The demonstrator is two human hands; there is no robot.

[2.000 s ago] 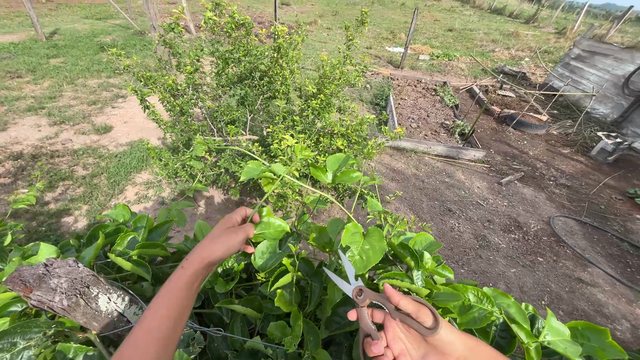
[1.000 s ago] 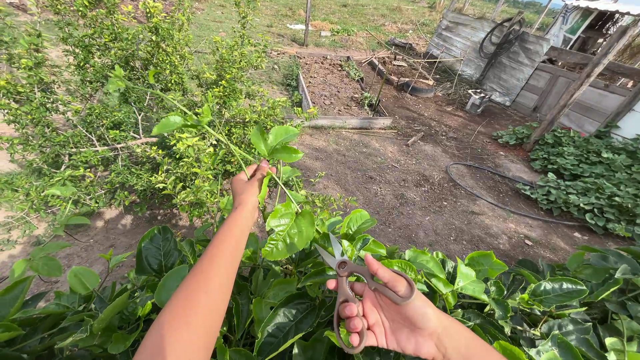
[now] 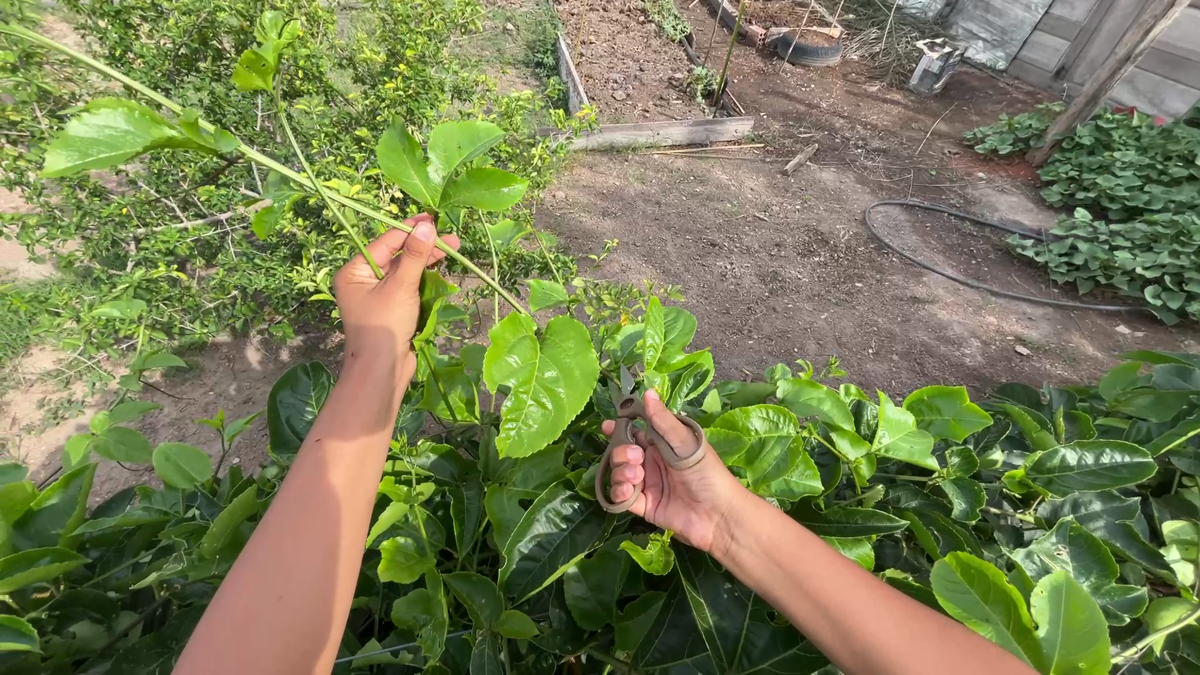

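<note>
My left hand point(image 3: 389, 281) pinches a green vine stem point(image 3: 291, 173) that runs from the upper left down to the leafy growth in the middle. Broad glossy leaves grow along it, one large leaf point(image 3: 544, 380) hanging between my two hands. My right hand point(image 3: 670, 469) holds scissors point(image 3: 630, 408) with brown handles, thumb through one loop and fingers through the other. Their short metal blades point upward among the leaves, just right of the large leaf; whether they touch a stem cannot be told.
Dense vine foliage point(image 3: 844, 525) spreads across the bottom. A small-leaved bush point(image 3: 225, 244) stands at the left. Beyond lie bare soil, a wooden bed edge point(image 3: 661, 134), a black hose point(image 3: 975, 277), a tire point(image 3: 808, 49), a leaning post point(image 3: 1106, 80) and low plants point(image 3: 1125, 187).
The view has swung right and downward. My left hand has the vine stem raised across the upper left. The scissor blades, spread apart earlier, now look closer together.
</note>
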